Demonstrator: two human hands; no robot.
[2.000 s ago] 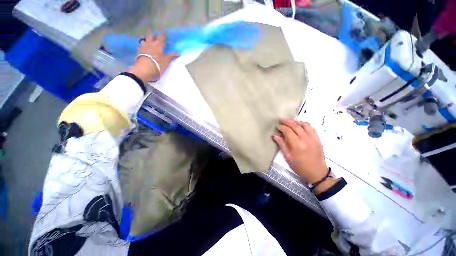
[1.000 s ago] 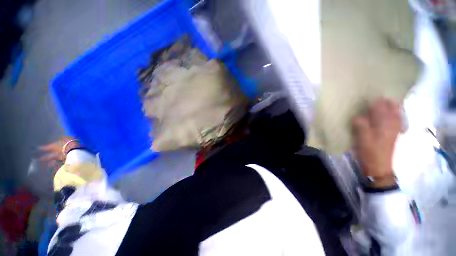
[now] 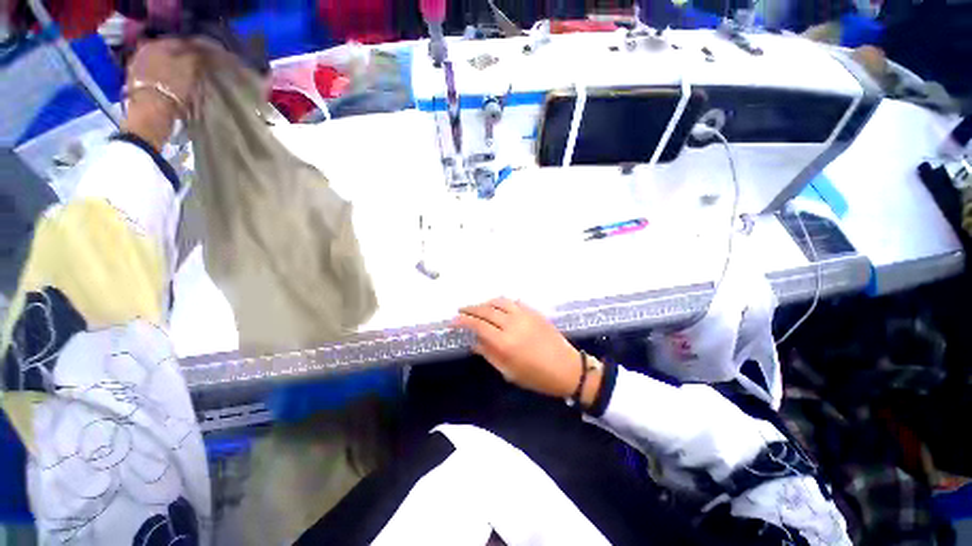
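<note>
A khaki cut fabric panel hangs from my left hand at the upper left. Its lower end lies on the white table up to the front edge. My left hand is blurred and holds the panel's top bunched together. My right hand rests at the table's front edge on the measuring scale, with no cloth in it; its fingers lie close together. The white sewing machine stands behind, its needle area right of the panel.
A phone is strapped to the machine head. Snips lie on the table below it. A white plastic bag and a thin cable hang at the front edge on the right. More khaki cloth is below the table. Dark plaid fabric is at the right.
The view has swung from the blue bin back to the machine. My left hand, empty before, now holds the panel lifted at the left. My right hand has come off the panel to the table edge.
</note>
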